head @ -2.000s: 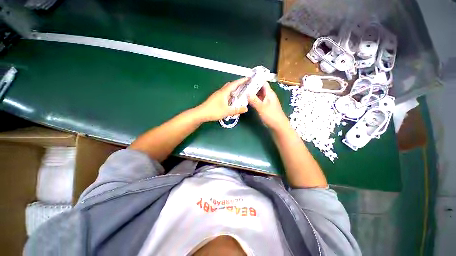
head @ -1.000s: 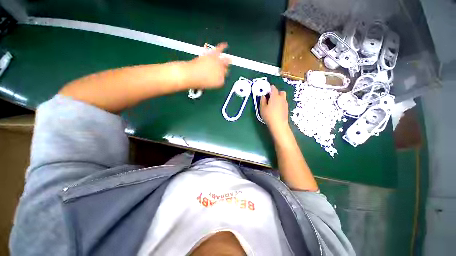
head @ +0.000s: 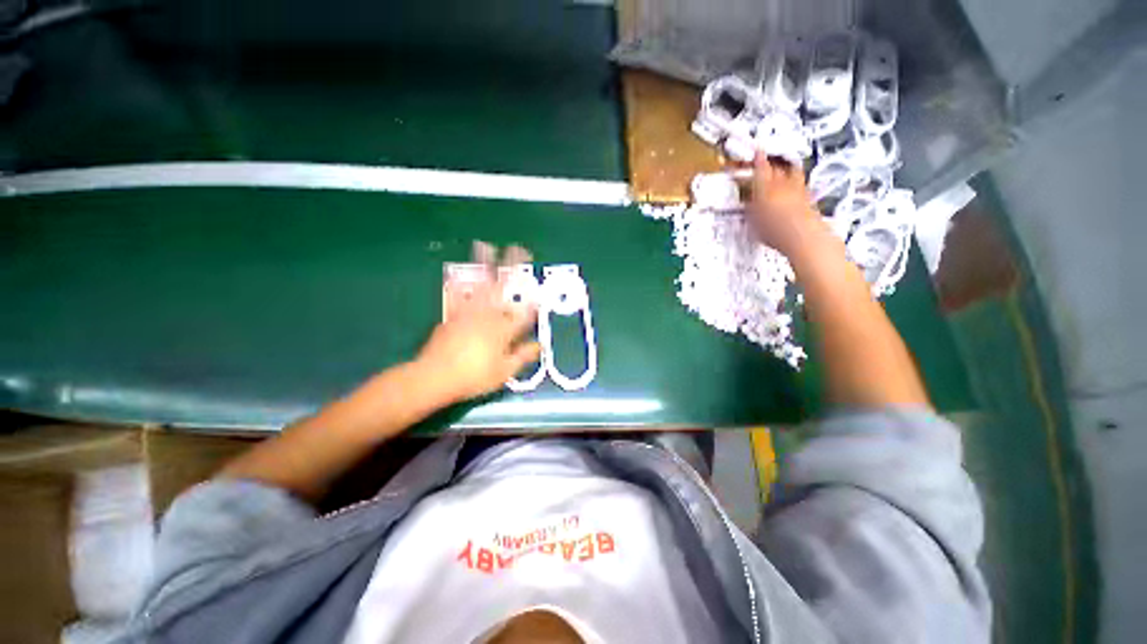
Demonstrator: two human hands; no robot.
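Note:
White looped housings lie side by side on the green bench before me; the rightmost housing [head: 565, 297] shows in full. My left hand [head: 482, 333] is blurred, fingers spread over the left housings, hiding parts of them. My right hand [head: 780, 204] is at the near edge of the pile of housings [head: 830, 94], above the heap of inserts [head: 736, 283]. Its fingertips are beside a housing [head: 717, 191]; whether they grip it is unclear.
A brown board [head: 664, 138] lies under part of the pile. A greyish plastic bag [head: 937, 101] is at the upper right. A white strip [head: 315, 179] runs along the bench [head: 252, 296]. An open cardboard box [head: 44, 503] with white contents is below the bench edge at left.
My left hand has come back from the far left side to the housing row. My right hand has left the row for the pile. The view has shifted and turned.

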